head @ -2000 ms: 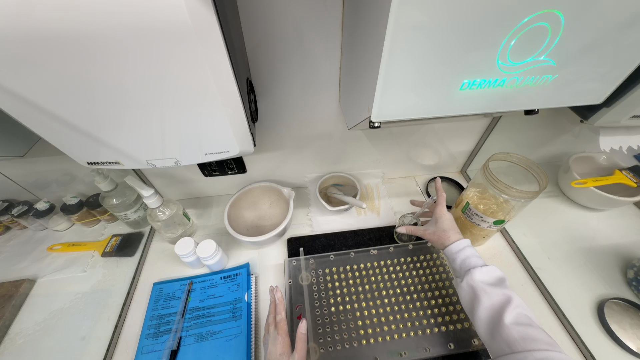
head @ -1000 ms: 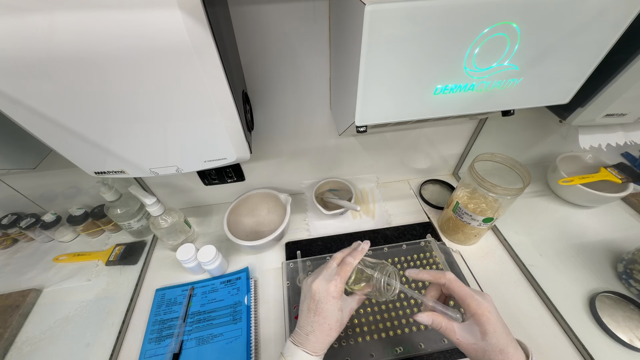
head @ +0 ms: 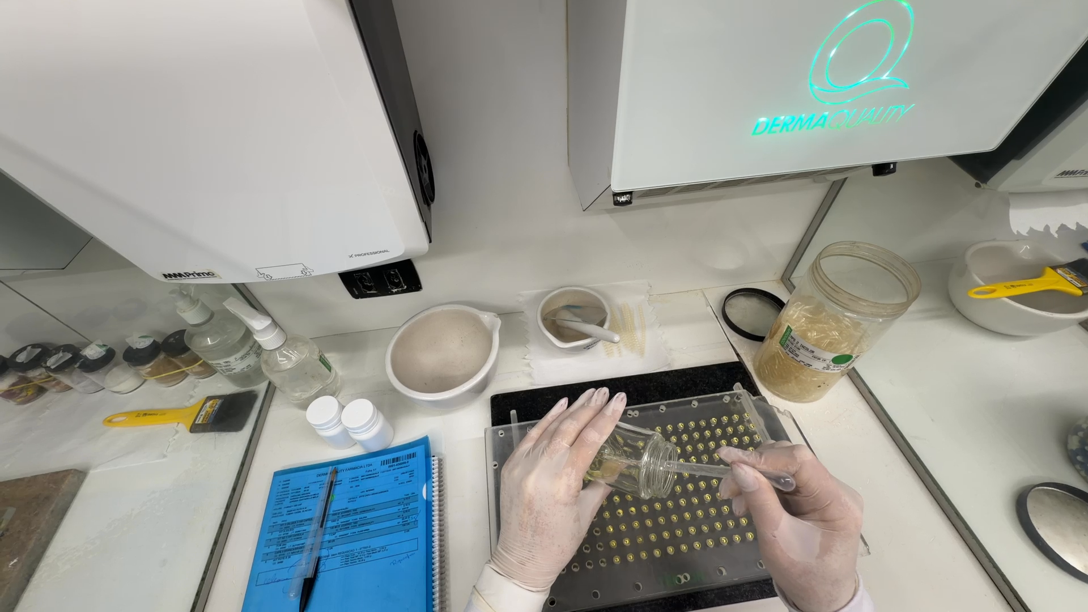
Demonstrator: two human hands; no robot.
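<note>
Both hands wear thin translucent gloves. My left hand [head: 557, 480] grips a small clear glass jar [head: 633, 459], tilted on its side with the mouth to the right and yellowish liquid inside. My right hand [head: 799, 518] pinches a clear plastic dropper pipette [head: 710, 470], whose tip reaches into the jar's mouth. Both are above a capsule-filling board [head: 705, 565], a clear plate whose rows of holes mostly show yellow content; some holes at the left look unfilled. Beneath the board lies a black mat [head: 697, 378]. The hands hide part of the board.
Behind the board stand a white mortar [head: 442, 353], a smaller mortar [head: 574, 319] with a pestle, and a large open jar of capsule shells [head: 816, 340] beside a black lid [head: 753, 314]. At left are two white bottles [head: 367, 425], spray bottles [head: 297, 365] and a blue folder with a pen [head: 340, 544].
Two seconds ago my right hand was at the small jar behind the board, and my left hand lay at the board's left edge. Now the jar is in my left hand and the pipette in my right.
</note>
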